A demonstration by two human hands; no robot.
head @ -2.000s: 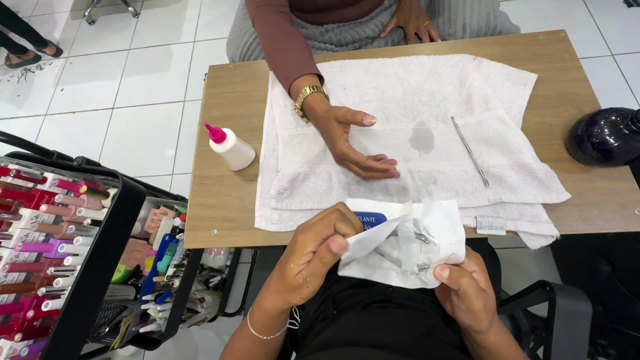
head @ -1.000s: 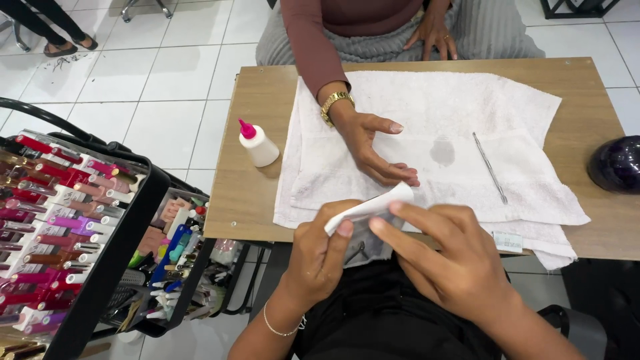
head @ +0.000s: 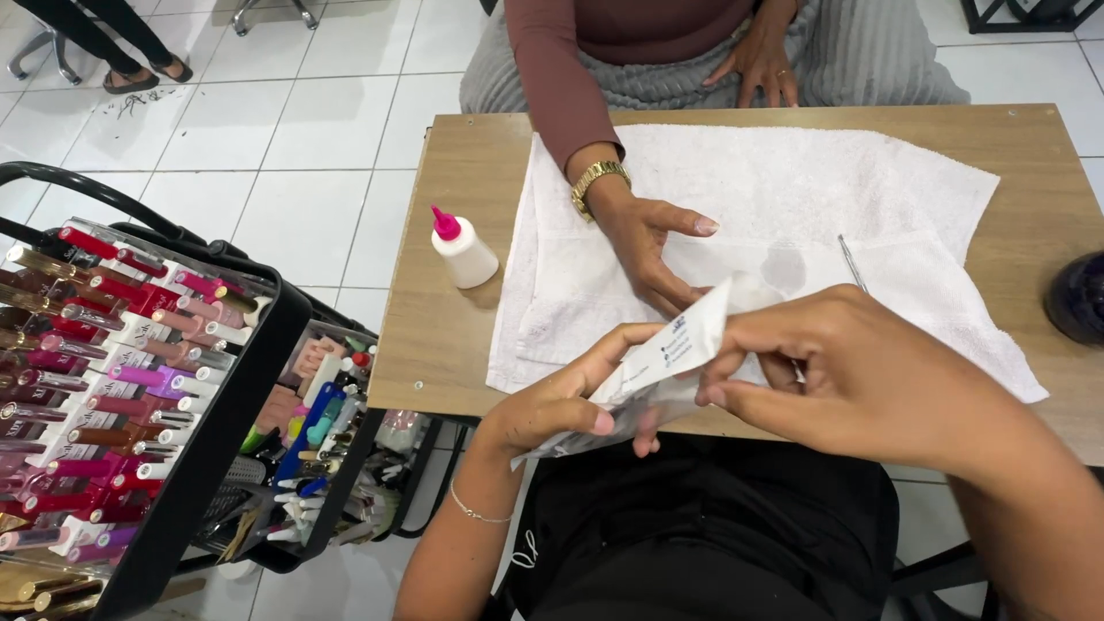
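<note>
My left hand (head: 569, 392) grips a white paper-and-clear-film pouch (head: 660, 358), which bears writing and is tilted upward. My right hand (head: 802, 371) has its thumb and fingertips pinched on the pouch's right edge. What lies inside the pouch cannot be made out. Just beyond, another person's hand (head: 651, 246) with a gold watch (head: 597, 185) rests on a white towel (head: 776, 164). A thin metal tool (head: 852, 261) lies on the towel, partly hidden behind my right hand.
A white squeeze bottle with a pink tip (head: 466, 254) stands on the wooden table (head: 431, 345) left of the towel. A dark round container (head: 1078, 297) is at the right edge. A black trolley (head: 216, 397) full of nail polish bottles stands at the left.
The pouch has gone from lying flat between both hands, metal tools showing inside, to standing tilted in my left hand. My right hand has moved across to its upper right edge.
</note>
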